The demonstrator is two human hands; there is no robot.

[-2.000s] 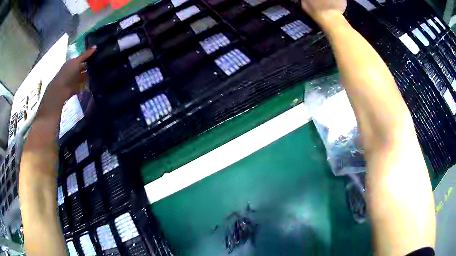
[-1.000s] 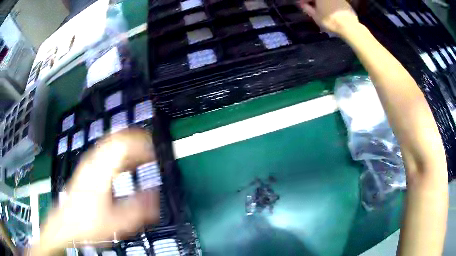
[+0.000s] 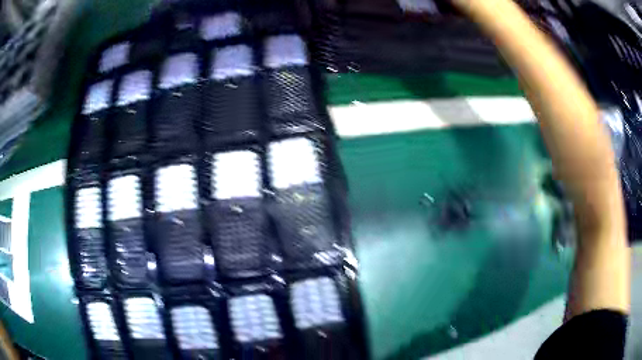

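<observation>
A black blister tray lies at left centre on the green mat. It holds rows of phone front housings with pale keypad grids and dark lower halves. My left hand is not in view. My right forearm runs up the right side to the top edge, where the hand is cut off. What the right hand does is hidden. A small blurred heap of dark inserts lies on the mat right of the tray.
Stacked black trays stand along the top, beyond a white line. More dark trays show at the upper right. Blurred grey trays are at the upper left. White lines mark the mat at left.
The view has swung left and down, bringing the left tray to the centre. My left hand, blurred over that tray before, has gone from view. My right hand has passed beyond the top edge.
</observation>
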